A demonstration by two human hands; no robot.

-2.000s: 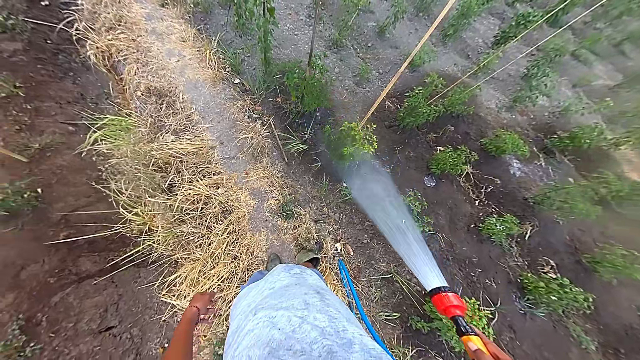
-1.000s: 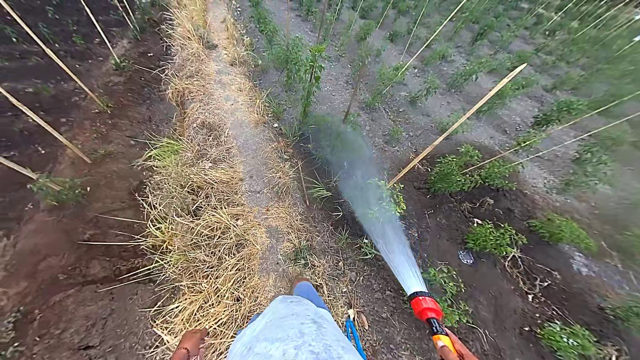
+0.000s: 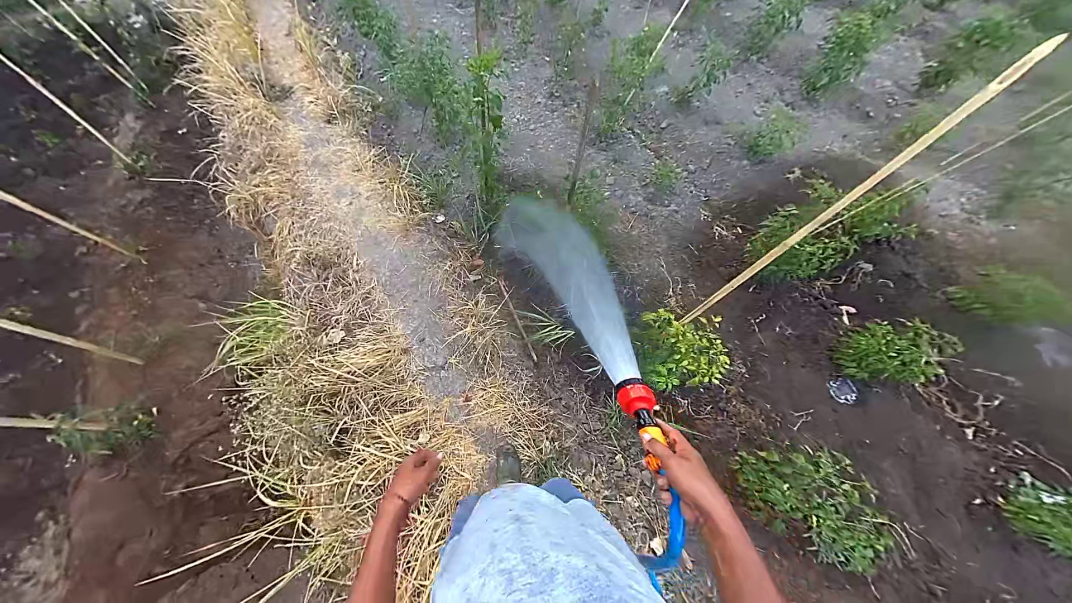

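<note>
My right hand (image 3: 682,469) grips the orange and black handle of a hose spray nozzle (image 3: 636,398) with a red head. A blue hose (image 3: 672,536) runs from the handle down beside my shirt. A widening spray of water (image 3: 582,280) leaves the nozzle toward the upper left and reaches soil near a tall staked plant (image 3: 486,117). Just right of the nozzle head grows a yellow-green leafy plant (image 3: 682,350). My left hand (image 3: 414,475) hangs over the dry grass with its fingers curled; whether they are fully closed is unclear, and nothing shows in it.
A narrow dirt path (image 3: 402,276) edged with dry straw (image 3: 318,402) runs ahead. Low green plants (image 3: 816,502) grow in dark soil at right. A long bamboo stake (image 3: 879,172) leans over the right bed. More stakes (image 3: 71,339) slant across the soil at left.
The spray continues, landing nearer the tall staked plant than two seconds ago. More of my right hand and forearm shows now. The view has shifted along the path.
</note>
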